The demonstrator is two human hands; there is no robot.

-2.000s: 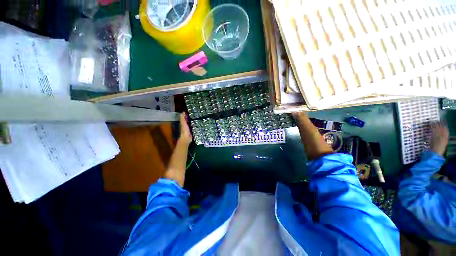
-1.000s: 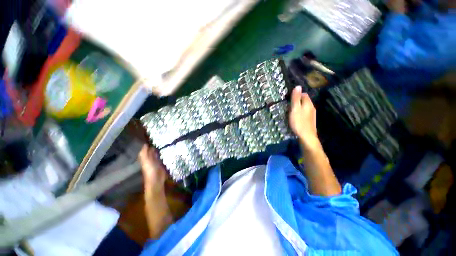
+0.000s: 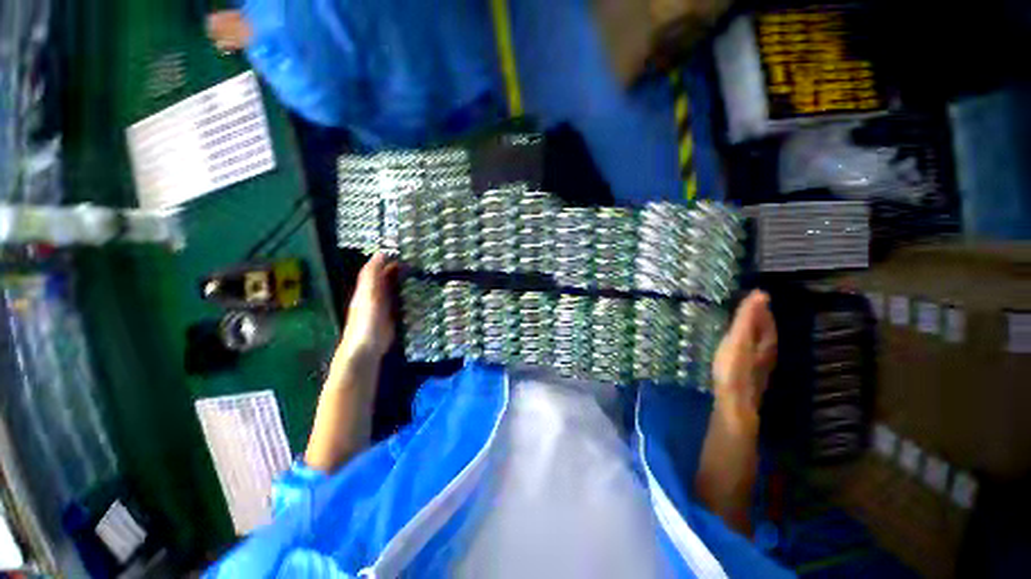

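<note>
A long board tray [image 3: 565, 339] with two rows of packed green-silver boards and a dark gap between the rows is held in front of my body. My left hand [image 3: 371, 308] grips its left end. My right hand [image 3: 746, 343] grips its right end. The fingers under the tray are hidden. Another group of green-silver boards [image 3: 367, 198] shows just beyond the tray's upper left. The picture is somewhat blurred.
A green bench [image 3: 254, 362] on the left bears white sheets [image 3: 209, 141] and small black and yellow items. A person in a blue smock [image 3: 373, 57] is ahead. Brown cartons [image 3: 961, 362] stand at the right. The blue floor [image 3: 588, 102] has yellow lines.
My body has turned right, away from the bench with the yellow tape roll. The tray has moved along in both hands and now lies nearly level across the view.
</note>
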